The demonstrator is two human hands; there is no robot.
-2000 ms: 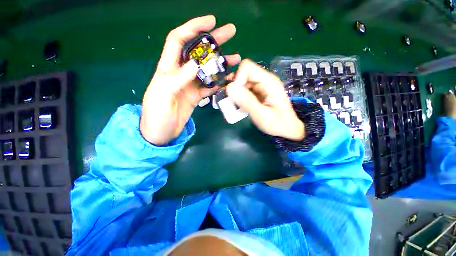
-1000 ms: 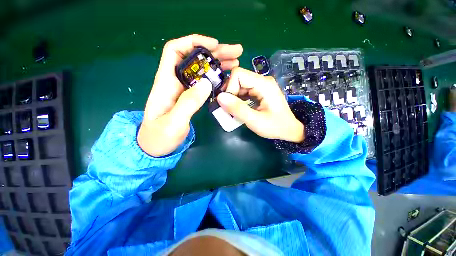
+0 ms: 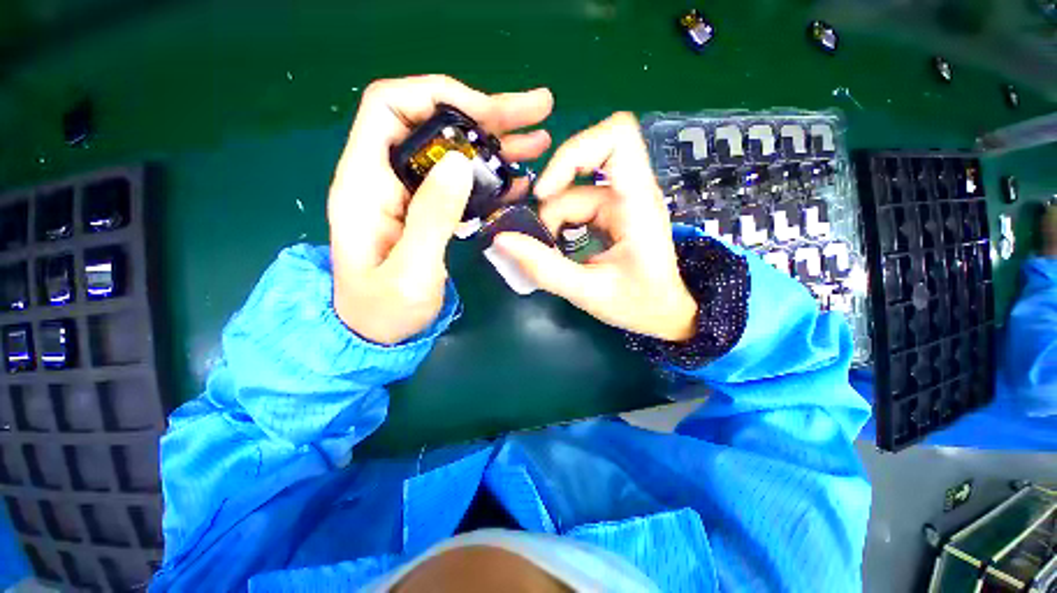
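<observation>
My left hand (image 3: 394,220) holds a black watch case (image 3: 420,153) with its open side towards me, showing gold-yellow and silver-white parts. My left thumb lies over the inside of the case. My right hand (image 3: 603,232) is just right of the case, its thumb and fingers on a thin dark plate with a pale side, likely the display module (image 3: 517,225). The plate is tilted close to the case's lower right edge. The fingers partly hide the plate, and I cannot tell how it joins the case. A small striped pale piece (image 3: 574,239) shows at my right fingers.
A clear blister tray (image 3: 855,220) with white L-shaped parts lies right of my right hand, a narrow black tray (image 3: 877,301) beyond it. A large black tray (image 3: 159,348) with several glossy units stands left. Loose units (image 3: 697,29) lie along the far bench. Another person's sleeve (image 3: 1035,336) is far right.
The case has moved slightly left and tilted. The plate has turned from showing its pale face to mostly its dark side. My right fingers have spread and shifted around it.
</observation>
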